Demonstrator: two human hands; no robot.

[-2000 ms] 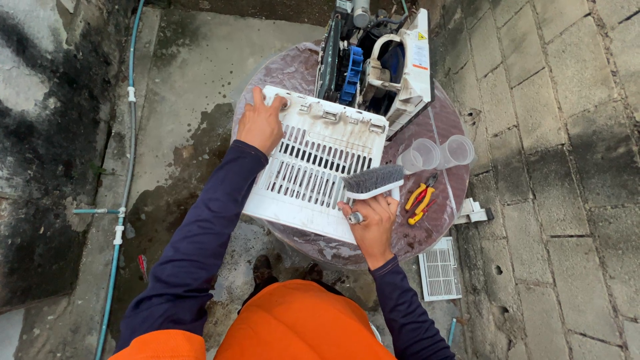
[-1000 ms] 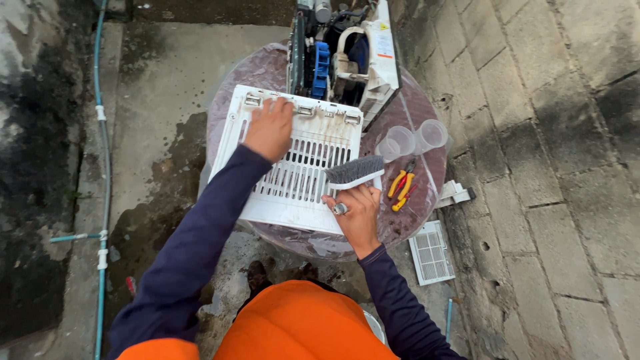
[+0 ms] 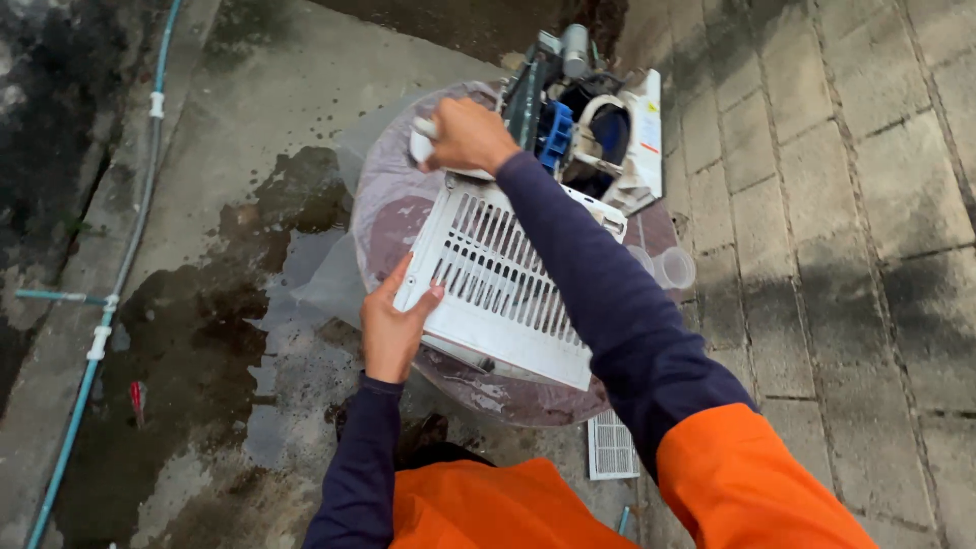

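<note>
My left hand (image 3: 396, 320) grips the left edge of a white slotted plastic panel (image 3: 496, 324), its thumb on top. The panel lies tilted over a round table (image 3: 389, 183) wrapped in clear plastic. At the panel's far left corner, my right hand (image 3: 467, 139) is closed around the handle of a brush (image 3: 420, 145); its white body shows and its bristles are hidden. Beyond the panel stands an opened appliance (image 3: 602, 137) with a blue plastic part (image 3: 557, 136) and a white casing. My right forearm covers part of the panel.
Two clear plastic cups (image 3: 674, 268) stand at the table's right side. A white grille (image 3: 612, 446) lies on the ground below. A block wall (image 3: 846, 229) rises on the right, and a teal pipe (image 3: 69, 427) runs along the left. The concrete floor is partly wet.
My right hand has moved with the brush from the panel's near right corner to its far left corner. My left hand has gone from the panel's far edge to its left edge.
</note>
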